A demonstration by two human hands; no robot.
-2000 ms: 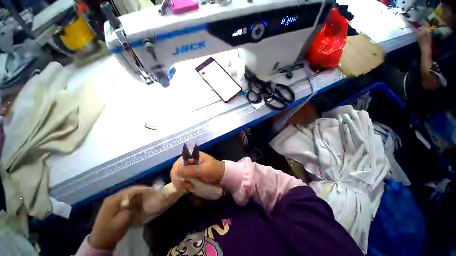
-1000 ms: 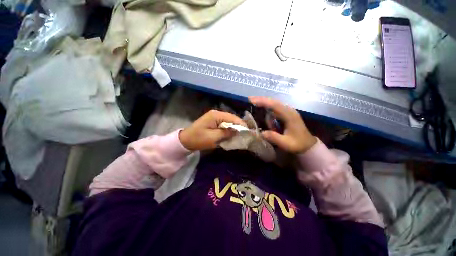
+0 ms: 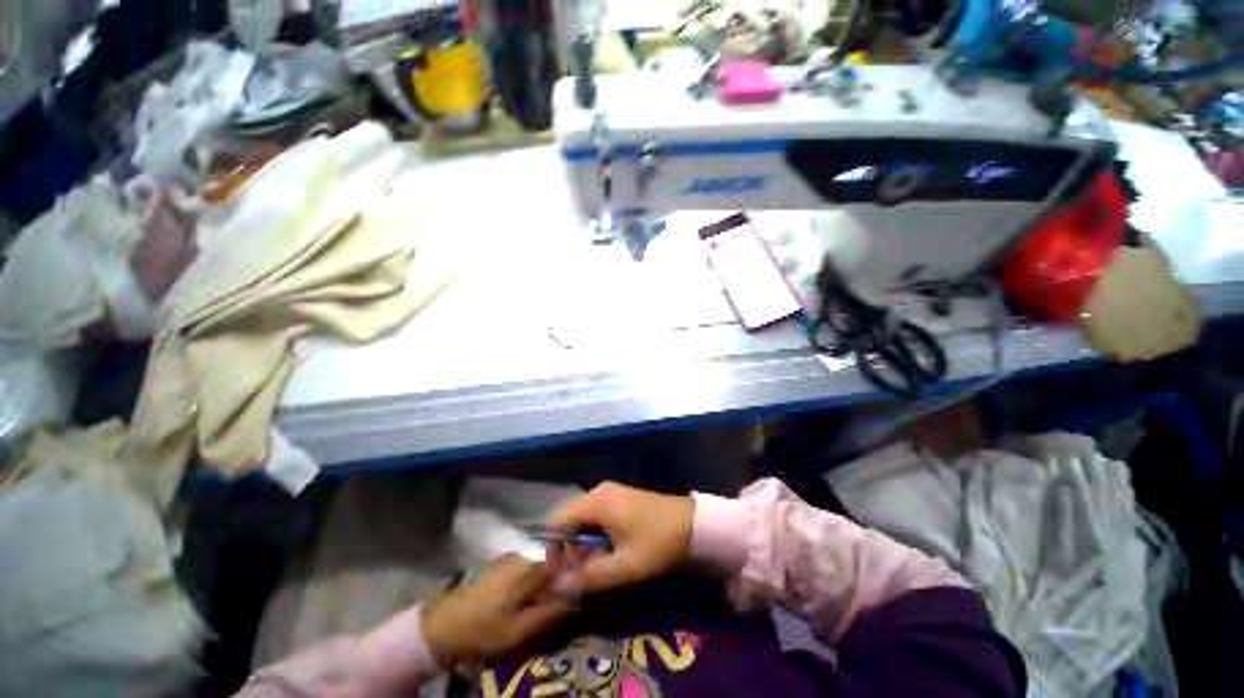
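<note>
My right hand (image 3: 630, 535) is closed around small dark snips (image 3: 570, 537), with a bit of blue showing at the fingers. The blades point left. My left hand (image 3: 491, 608) is just left of it, its fingertips pinched on a small pale cloth piece (image 3: 557, 559) at the snips. The hands nearly touch, over my lap below the table edge. The piece is blurred and mostly hidden by the fingers. White cloth (image 3: 508, 516) shows just behind the hands.
The sewing machine (image 3: 737, 171) stands on the white table (image 3: 519, 341). A phone (image 3: 753, 276) and black shears (image 3: 880, 341) lie by it, with a red bag (image 3: 1071, 252) at right. Beige fabric (image 3: 259, 327) hangs over the table's left edge. White cloth (image 3: 1023, 532) is heaped at lower right.
The view has lifted, showing the machine again. My right hand has come in close to my left, and the snips, hardly visible one second ago, now show at the small piece.
</note>
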